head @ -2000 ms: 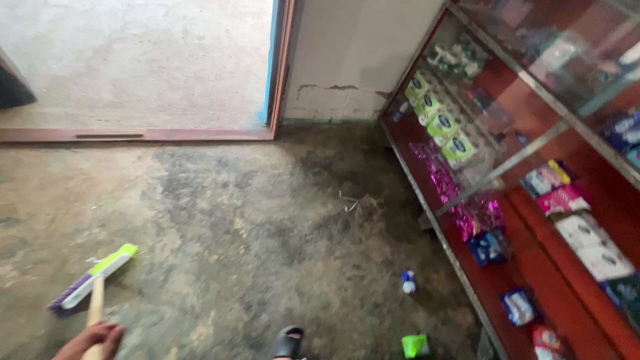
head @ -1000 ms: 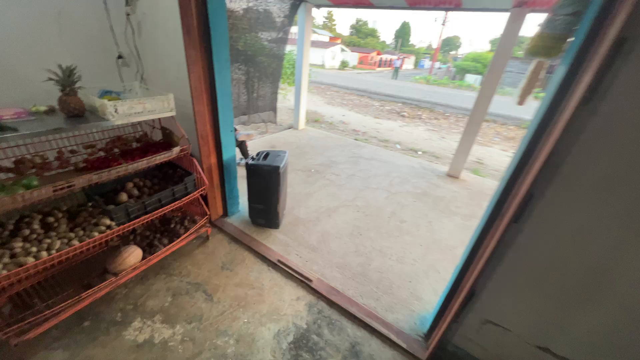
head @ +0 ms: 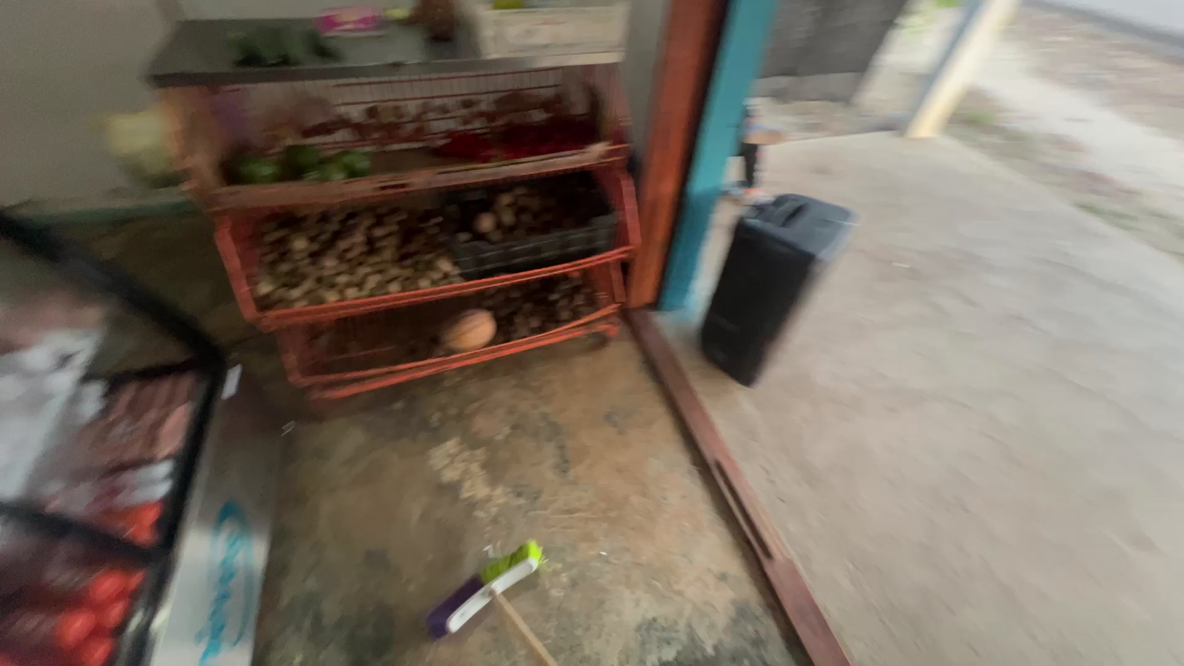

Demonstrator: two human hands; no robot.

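Note:
A push broom head with purple and lime-green bristles and a white block rests on the concrete floor at the bottom centre. From it a wooden broom handle slants down and out of the frame. Neither my left hand nor my right hand shows in the present view, so what they hold is hidden. Small pale bits of litter lie on the floor beside the green end of the broom head.
Ahead stands a red wire produce rack with a black crate and a round orange-tan fruit. A display cooler borders the left. At right run a raised door sill and, beyond it, a black speaker.
The view has swung left from the shelves, past the doorway, to the produce rack. A hand on the broom handle showed two seconds ago; no hand shows now.

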